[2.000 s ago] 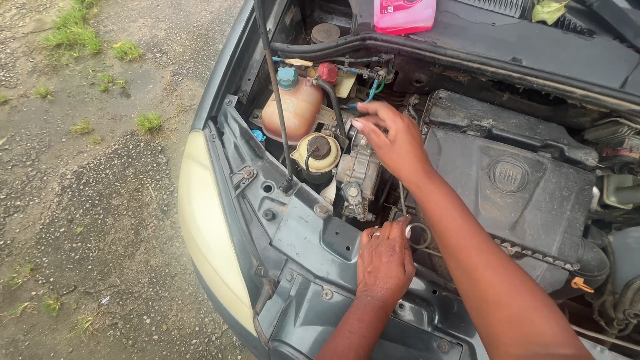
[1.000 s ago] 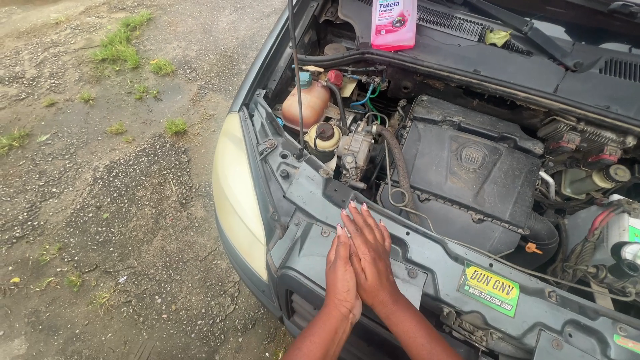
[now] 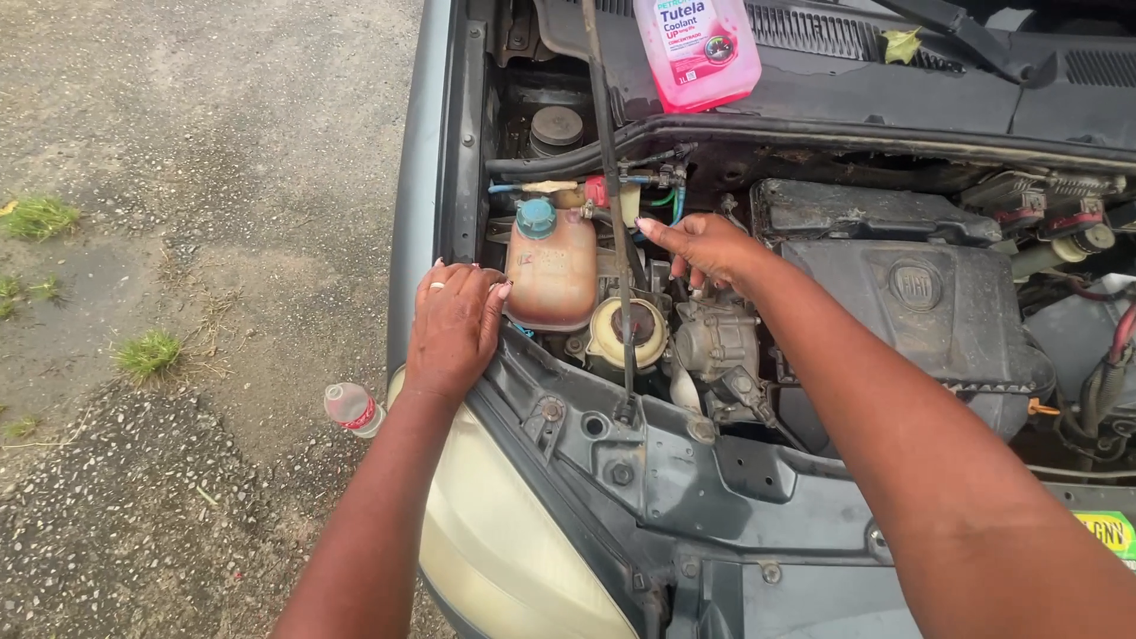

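My left hand (image 3: 454, 324) rests palm down on the edge of the car's fender beside the headlight, holding nothing. Close to its fingertips is the stained coolant expansion tank (image 3: 552, 275), closed with a blue-green cap (image 3: 536, 218). My right hand (image 3: 706, 251) hovers over the engine bay, right of the hood prop rod (image 3: 612, 204), fingers partly curled and apart, with nothing seen in it. Below and left of it sits a cream fluid reservoir with a dark cap (image 3: 635, 330). A pink coolant bottle (image 3: 701, 58) lies on the cowl at the top.
The black engine cover (image 3: 905, 302) fills the right side. Hoses and a blue-green line (image 3: 680, 202) run behind the tank. A clear plastic bottle (image 3: 353, 408) is on the ground left of the headlight (image 3: 501, 524). A leaf (image 3: 901, 45) lies by the wiper.
My hands were together over the front panel one second ago. Now they are apart, the left on the fender edge and the right above the engine bay. The view has moved nearer the tank.
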